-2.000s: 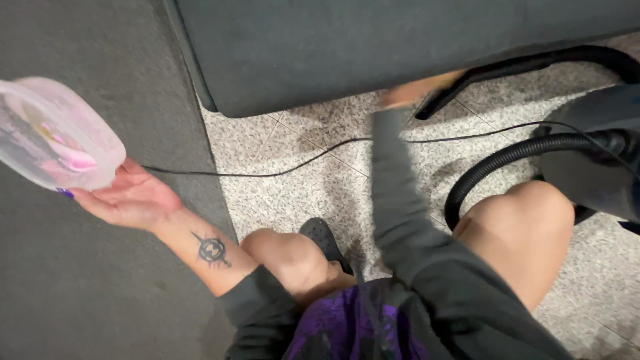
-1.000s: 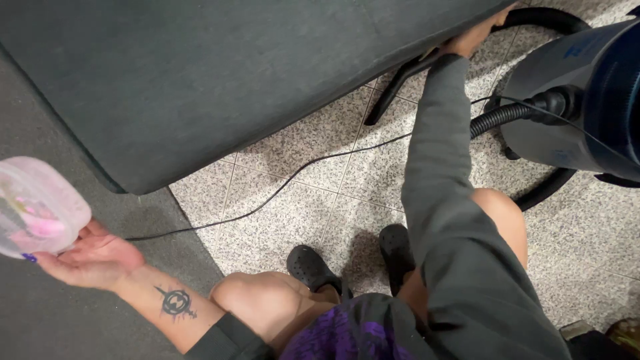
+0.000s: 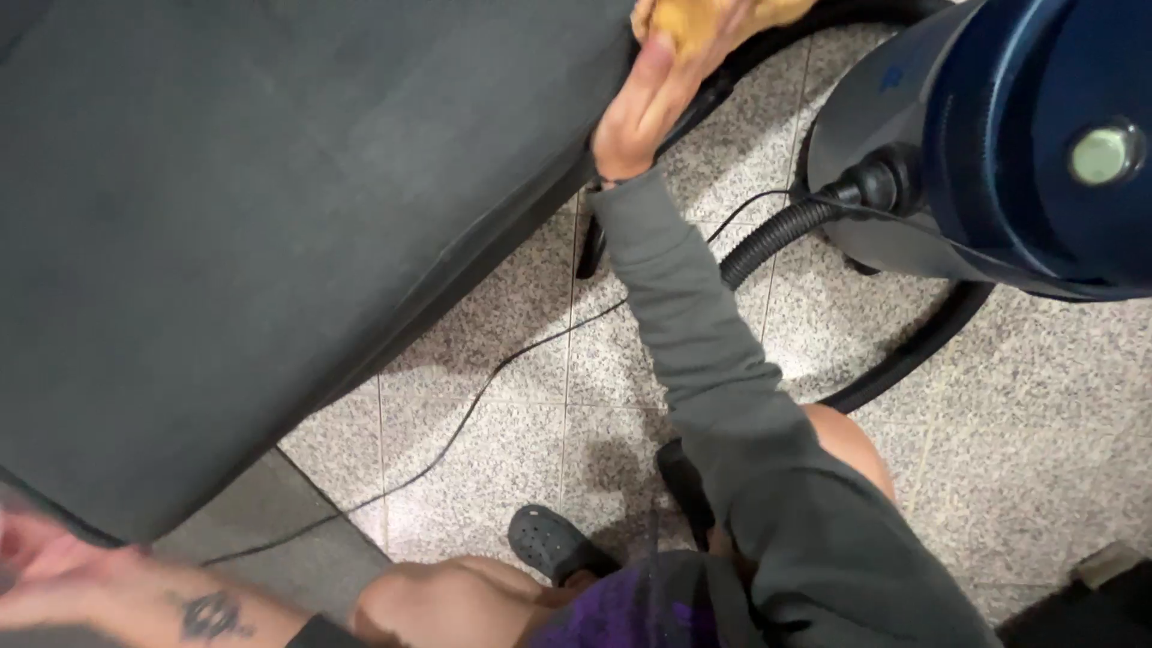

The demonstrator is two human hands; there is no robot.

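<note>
My right hand (image 3: 643,99) grips a crumpled yellow cloth (image 3: 688,22) at the top, by the edge of a dark grey upholstered piece (image 3: 270,207). The cloth runs partly out of the frame. Blurred and cut by the lower left edge is my left hand (image 3: 54,558), palm up, near a lower corner of the upholstery. Whether it still holds the clear plastic container cannot be told; a faint pinkish blur shows there.
A blue and grey canister vacuum cleaner (image 3: 1008,162) stands at the right, its black ribbed hose (image 3: 778,238) curving over speckled floor tiles. A thin black cable (image 3: 495,369) crosses the floor to a grey mat (image 3: 288,522). My feet in dark clogs (image 3: 553,540) are below.
My right hand has moved up and right along the upholstery edge; the yellow cloth now shows in it. The clear container in my left hand has left clear view. The view has shifted toward the vacuum cleaner.
</note>
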